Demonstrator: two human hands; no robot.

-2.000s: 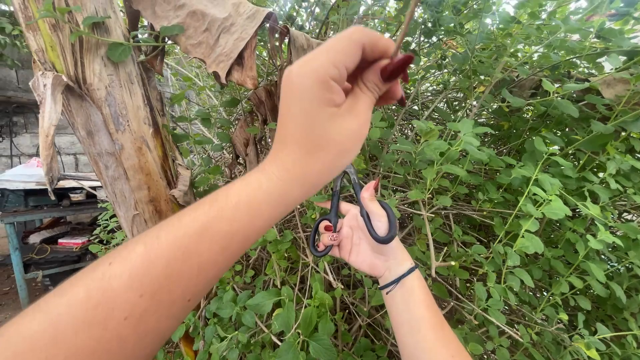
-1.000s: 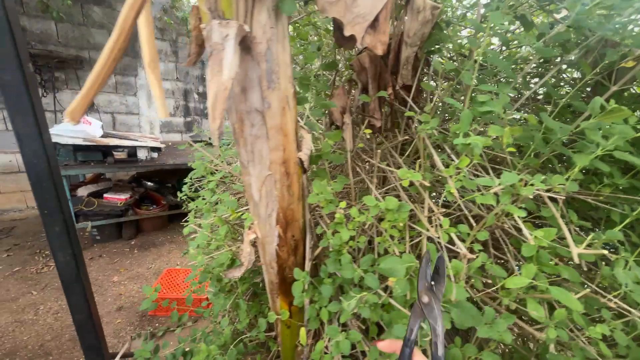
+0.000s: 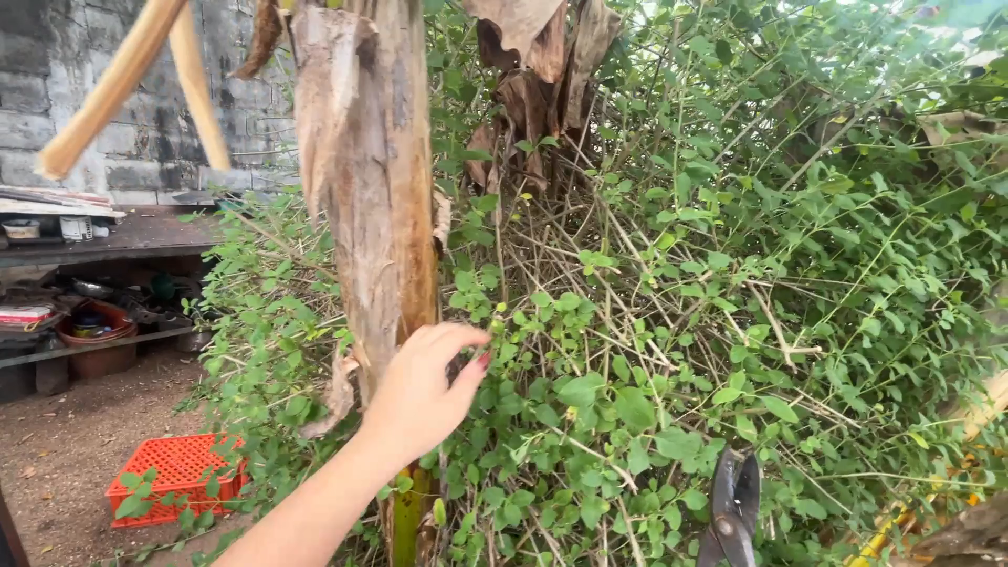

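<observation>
My left hand (image 3: 429,382) reaches up in front of the banana plant's trunk (image 3: 378,189), fingers bent and apart, with nothing seen between them. Its fingertips are near small green leaves of the shrub (image 3: 630,409). Metal snips (image 3: 732,504) point upward at the lower right, their blades slightly apart; the handles are cut off by the bottom edge. My right hand is out of view, so its hold on the snips is hidden.
Dry brown leaves (image 3: 535,102) hang behind the trunk. Thin bare twigs (image 3: 787,339) stick out of the shrub. An orange plastic crate (image 3: 177,472) sits on the ground at lower left, below a cluttered workbench (image 3: 118,244) by a block wall (image 3: 150,118). Dry strips (image 3: 118,90) hang at upper left.
The view has swung left and down. My left hand, raised at the twigs two seconds ago and out of view one second ago, is now by the trunk. My right hand has left view.
</observation>
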